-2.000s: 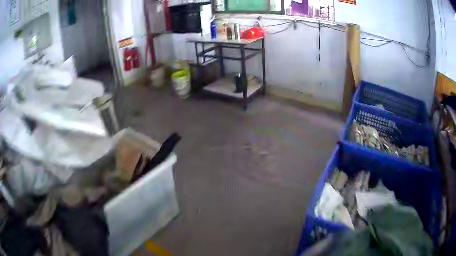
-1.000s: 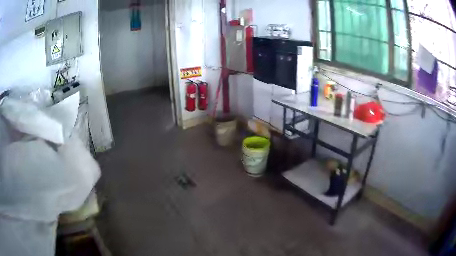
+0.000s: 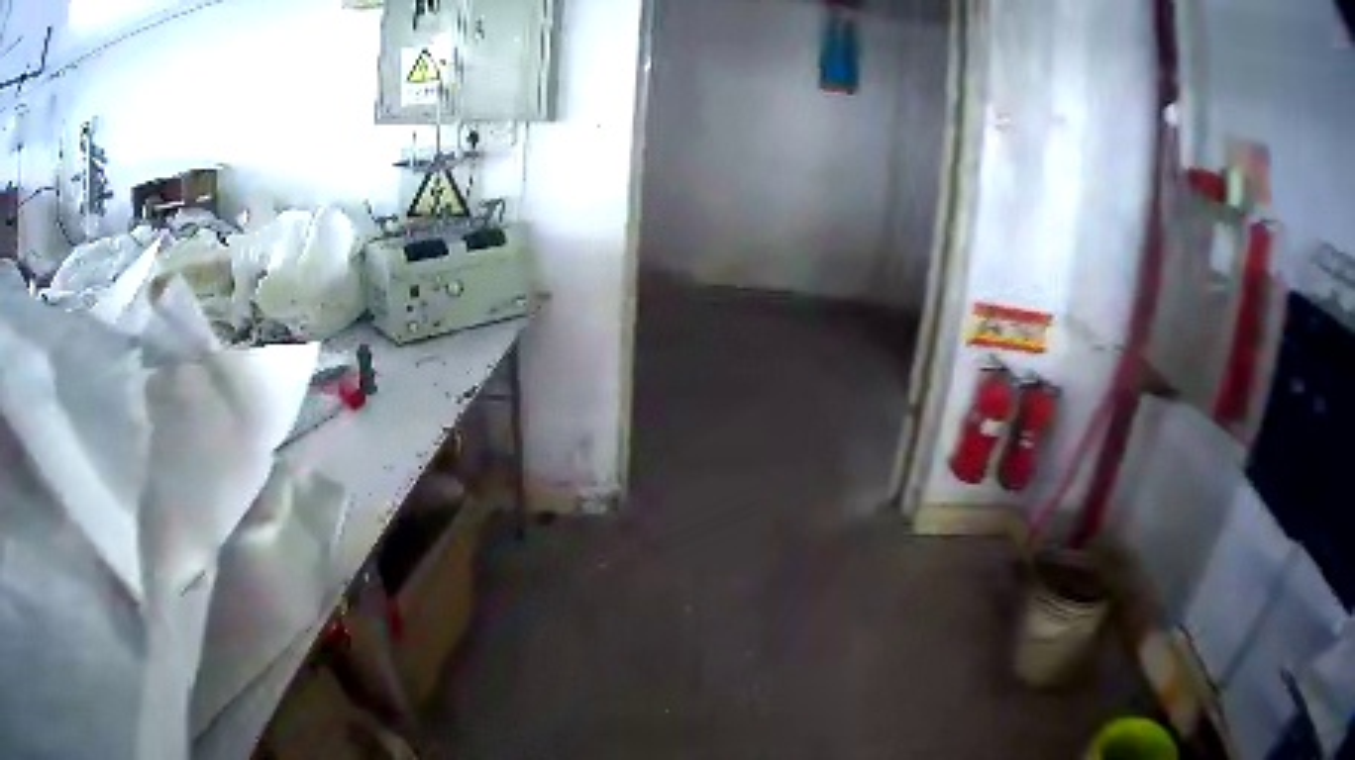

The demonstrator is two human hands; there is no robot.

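Neither of my hands is in the picture. Nearest me on the left, large white sheets (image 3: pixel 112 505) lie heaped over a pale bench (image 3: pixel 390 431) and hang past its edge. A cream box-shaped machine (image 3: pixel 449 282) with two black parts on top and small knobs on its front stands at the bench's far end, by the wall. A small red and black object (image 3: pixel 357 380) lies on the bench beside the sheets; I cannot tell what it is.
A doorway (image 3: pixel 788 297) opens ahead. Two red fire extinguishers (image 3: pixel 982 426) hang right of it. A bucket (image 3: pixel 1061 621) and a yellow-green rim (image 3: pixel 1132 739) stand at the right. Brown boxes (image 3: pixel 431 609) sit under the bench. White bags (image 3: pixel 297 270) lie near the machine.
My view has swung left and come nearer the bench and doorway. The blue crates, then the side table with bottles, have left the picture. The cream machine now shows clearly.
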